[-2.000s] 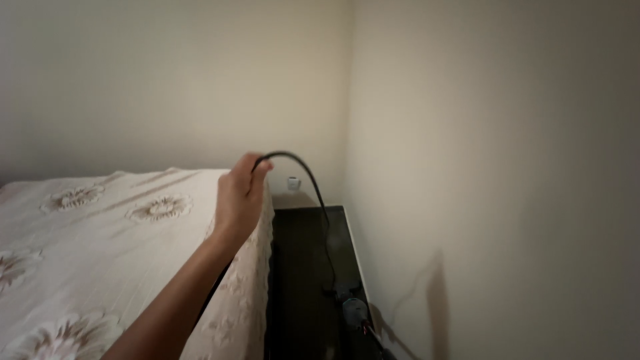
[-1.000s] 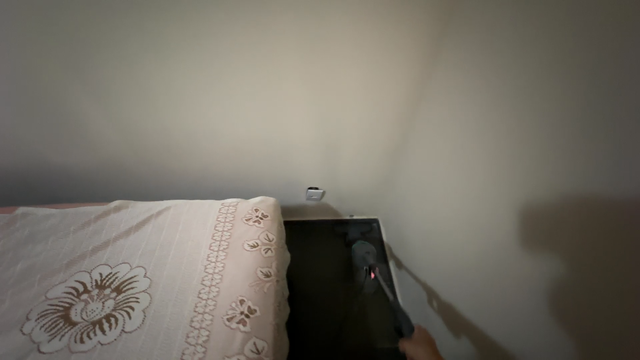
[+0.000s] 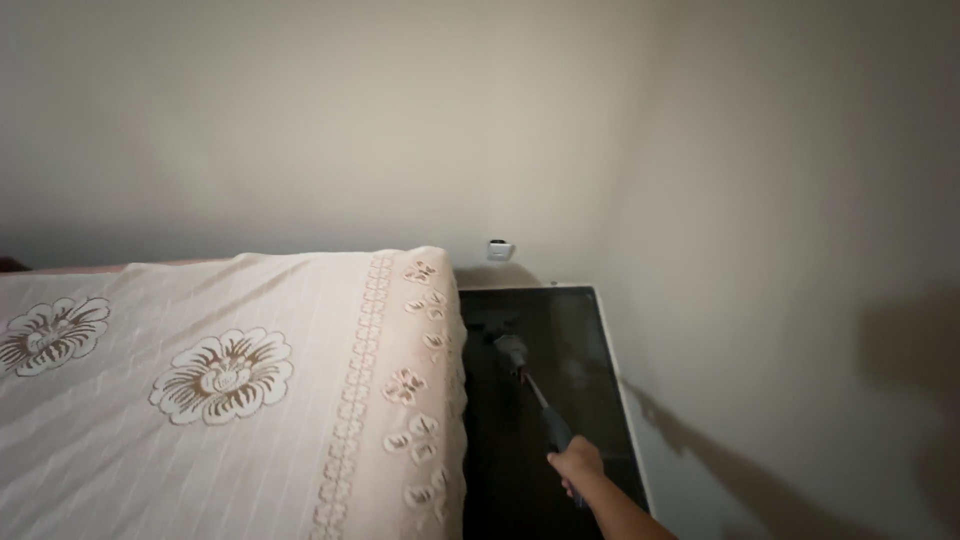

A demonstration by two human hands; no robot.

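My right hand (image 3: 579,459), low and right of centre, is closed around the grey grip of a long-handled appliance (image 3: 556,429), seemingly a stick vacuum cleaner. Its thin shaft slopes away to the upper left, down to a grey head (image 3: 511,349) over the dark floor (image 3: 555,322) between bed and wall. The head's lower part is dim and hard to make out. My left hand cannot be made out in view.
A bed with a pale flowered bedspread (image 3: 225,375) fills the left side. A white wall socket (image 3: 500,250) sits above the floor gap at the back. The right wall (image 3: 780,247) borders the gap. A dark, unclear shape (image 3: 10,264) shows at the far left edge.
The left hand that held up a black cord two seconds ago is gone from view. My right hand has come in on the grip, and the appliance's head has moved left towards the bed.
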